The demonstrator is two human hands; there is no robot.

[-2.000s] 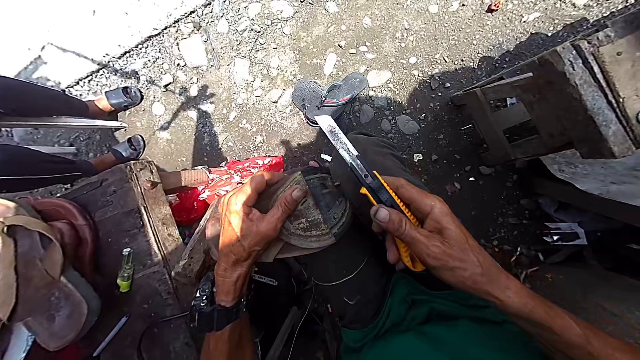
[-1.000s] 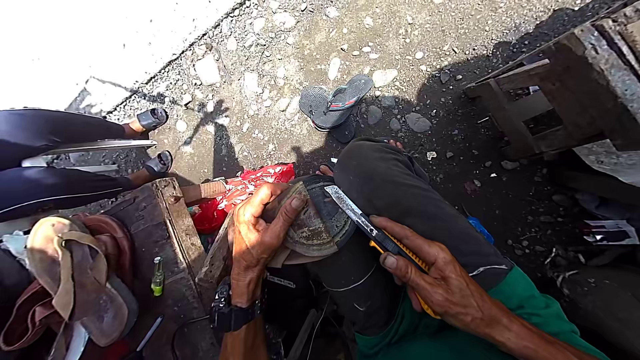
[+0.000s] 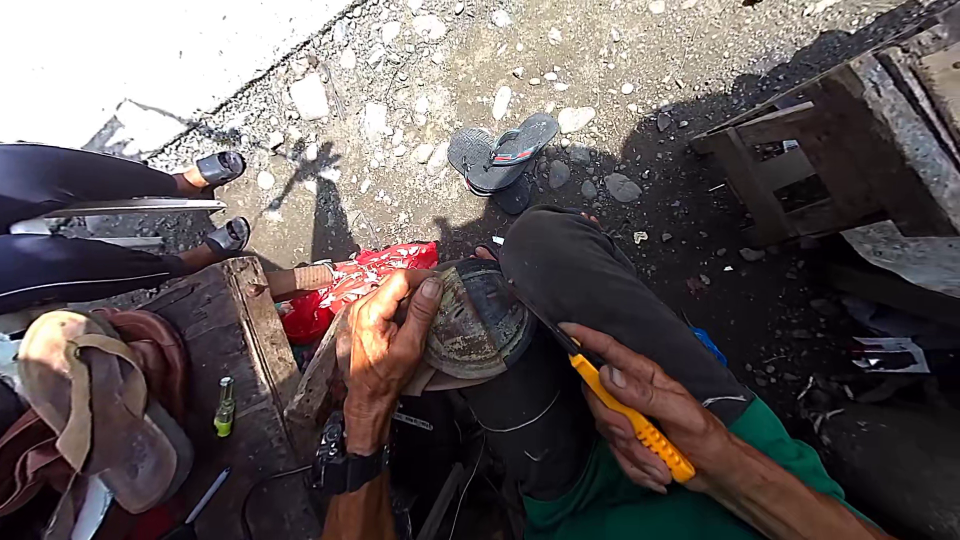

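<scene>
My left hand (image 3: 386,337) pinches the edge of a worn shoe sole (image 3: 480,319) that rests over my thigh. Its rounded end faces right and shows dark and greenish, scuffed patches. My right hand (image 3: 652,405) is closed around a yellow and black snap-off utility knife (image 3: 637,427). The knife's blade points up and left, close to the sole's right edge; it is seen nearly edge-on, and whether it touches the sole cannot be told.
At left, a wooden bench (image 3: 262,330) bears worn sandals (image 3: 97,405), a small green bottle (image 3: 224,409) and a pen (image 3: 208,495). A red plastic bag (image 3: 397,259) lies beyond the sole. Flip-flops (image 3: 499,154) lie on stony ground. A wooden crate (image 3: 832,165) stands right; a person's legs (image 3: 82,184) are at left.
The knife's blade has turned from showing its flat side to nearly edge-on, and the right hand has rotated with it. The left hand keeps its hold on the sole.
</scene>
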